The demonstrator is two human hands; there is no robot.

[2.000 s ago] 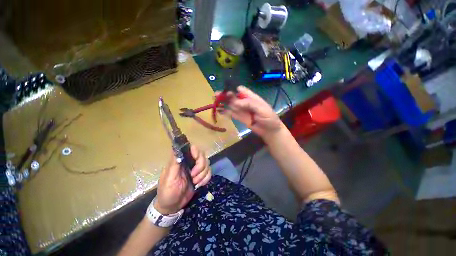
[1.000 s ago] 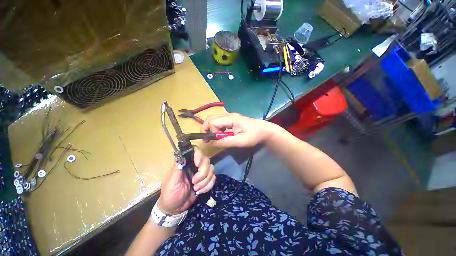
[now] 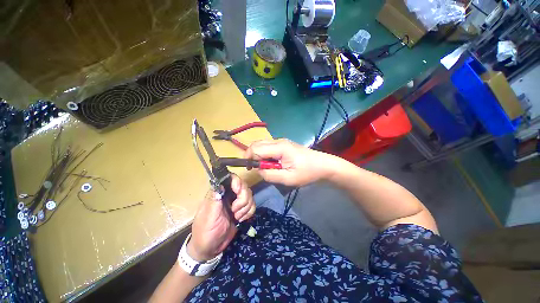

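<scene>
My left hand (image 3: 216,223), with a white watch on the wrist, is closed around the black handle of the soldering iron (image 3: 208,152), whose tip points up and away over the board. A thin curved metal piece runs beside its shaft. My right hand (image 3: 290,163) grips red-handled pliers or nippers (image 3: 269,164); their dark jaws touch or overlap the iron's shaft just above the handle. A second pair of red-handled nippers (image 3: 224,135) lies open on the tan work board (image 3: 127,171), partly hidden behind my right hand.
Dark lead wires (image 3: 56,174) with white discs (image 3: 37,218) lie at left. A cardboard-covered fan box (image 3: 118,100) stands at the back left. A yellow tin (image 3: 269,58), soldering station (image 3: 314,65) and solder spool (image 3: 318,12) are behind. A red stool (image 3: 385,127) is at right.
My right hand, blurred and away from the iron two seconds ago, has come in with the red-handled tool to the iron's shaft. Over the last second both hands have barely moved.
</scene>
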